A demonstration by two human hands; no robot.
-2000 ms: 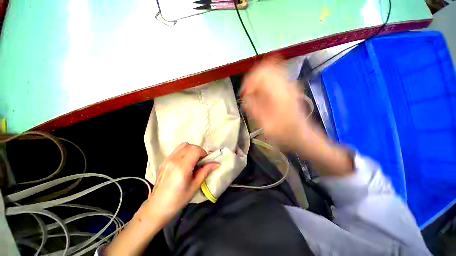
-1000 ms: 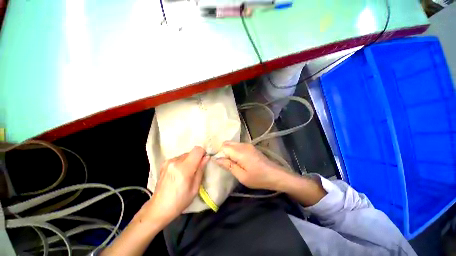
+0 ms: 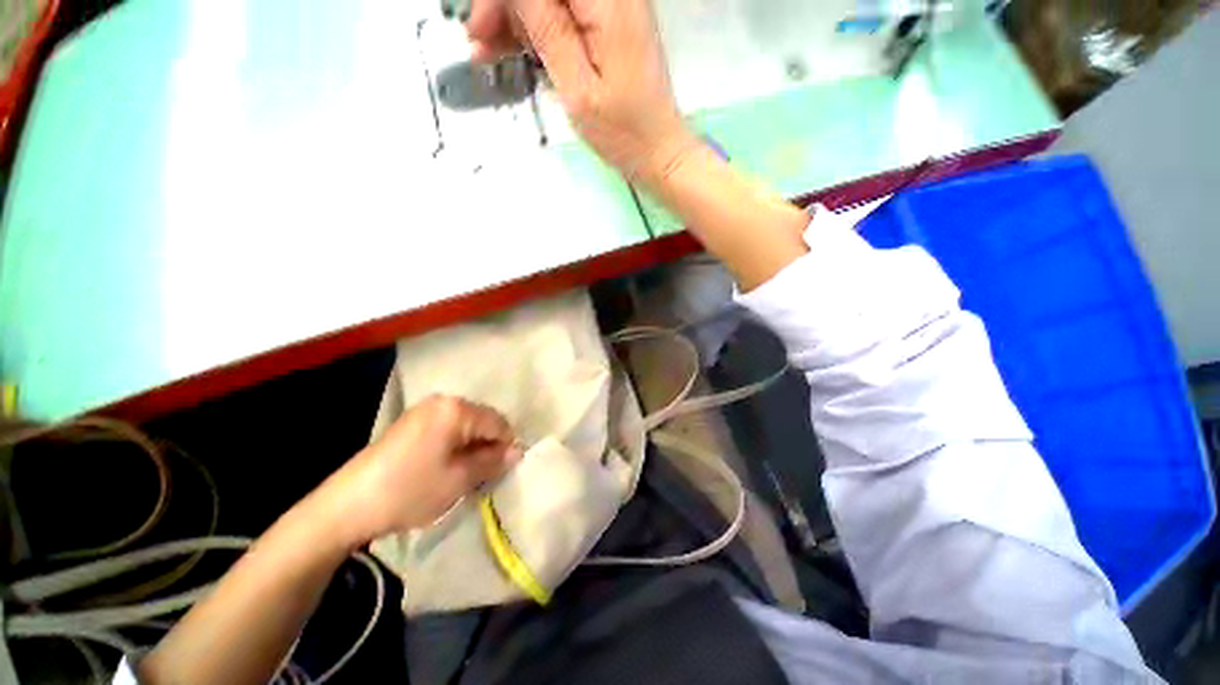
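Note:
The beige cloth (image 3: 569, 495) hangs from the table's front edge onto my lap. My left hand (image 3: 439, 462) pinches the cloth between thumb and fingers at its middle left. A narrow yellow strip (image 3: 509, 551) shows on the lower part of the cloth, just below that hand. My right hand (image 3: 575, 67) is off the cloth, over the table near the metal needle plate (image 3: 484, 83) at the top. Its fingers are bent and blurred, and I cannot tell whether they hold anything.
The pale green table (image 3: 121, 228) has a red front edge. A blue crate (image 3: 1070, 335) stands at the right. Cream straps (image 3: 134, 569) loop at the lower left, and more loops hang right of the cloth. Small blue and dark items (image 3: 903, 30) lie at the table's upper right.
My right hand has left the cloth, where both hands were pinching it, and moved up over the table. My left hand stays on the cloth. The view has shifted, and the yellow strip shows longer.

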